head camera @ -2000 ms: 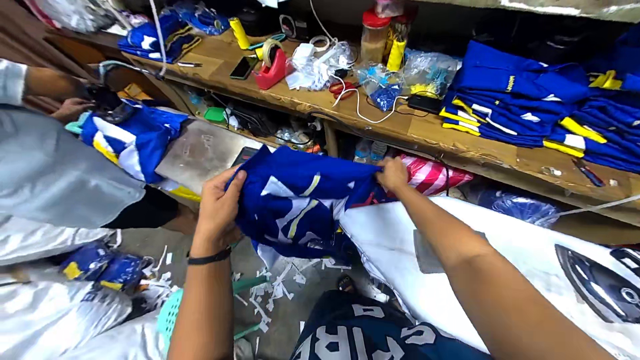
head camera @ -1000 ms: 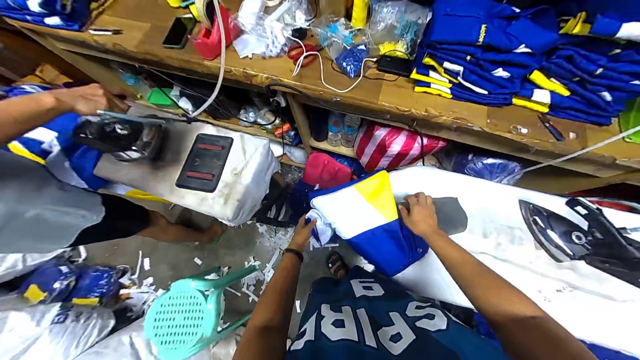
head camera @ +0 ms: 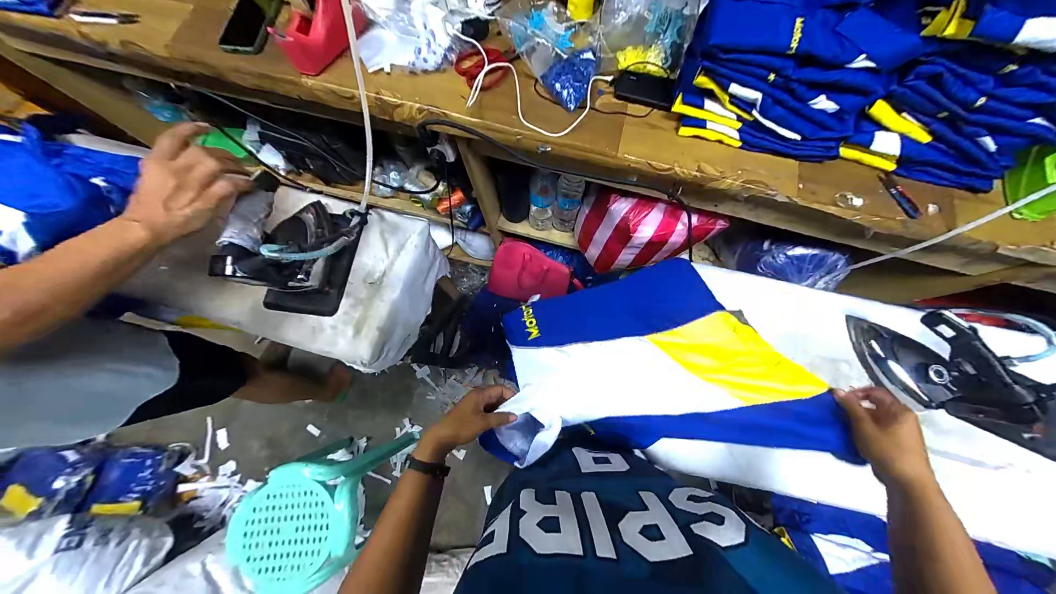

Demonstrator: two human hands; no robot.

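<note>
A blue, white and yellow fabric garment point(head camera: 610, 363) lies spread over the near end of a white padded ironing board point(head camera: 767, 305). My left hand point(head camera: 470, 422) pinches its white edge on the left, where the cloth bunches up. With thumb and fingers my right hand point(head camera: 883, 425) grips the blue corner on the right, just below the yellow panel. A black steam iron point(head camera: 949, 363) rests on the board beyond my right hand. Both hands are apart, with the cloth stretched between them.
A co-worker's hand point(head camera: 186, 181) is over the left pressing table, near another iron point(head camera: 289, 256) on a black rest. Folded blue garments point(head camera: 784, 91) are stacked on the wooden shelf point(head camera: 594, 140). A green plastic chair point(head camera: 289, 528) stands lower left, among paper scraps. A cord point(head camera: 949, 227) crosses at right.
The garment, bunched two seconds ago, now lies spread out on the board. My right hand has moved to its right corner. The co-worker's hand has come off the iron.
</note>
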